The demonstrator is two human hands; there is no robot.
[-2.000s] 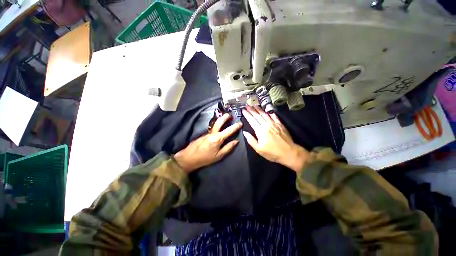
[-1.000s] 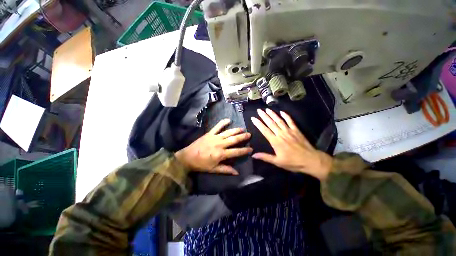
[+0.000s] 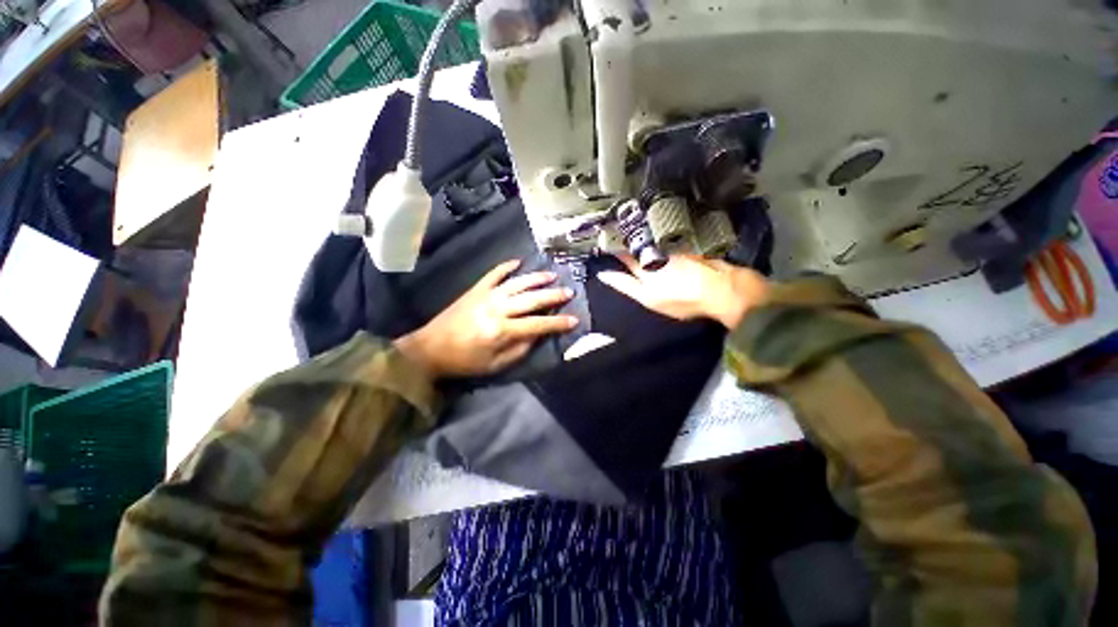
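A black and dark grey garment piece (image 3: 484, 423) lies on the white table under the needle area (image 3: 576, 251) of the cream sewing machine (image 3: 785, 74). My left hand (image 3: 497, 325) lies flat on the cloth left of the needle, fingers spread a little. My right hand (image 3: 674, 288) presses on the black cloth just right of the needle. Its fingertips are close to the presser foot and partly hidden under the ribbed tension knobs (image 3: 687, 227). A small white patch shows between the cloth edges below my left fingertips.
A white lamp (image 3: 399, 221) on a grey gooseneck hangs left of the needle. Orange scissor handles (image 3: 1059, 282) lie at the table's right. Green crates stand behind the table (image 3: 368, 55) and at lower left (image 3: 104, 459). A blue striped cloth (image 3: 589, 570) covers the lap.
The cloth has shifted away from me and to the left, baring the table's front edge. My right hand has moved forward and left to the needle. My left hand has moved slightly left and forward.
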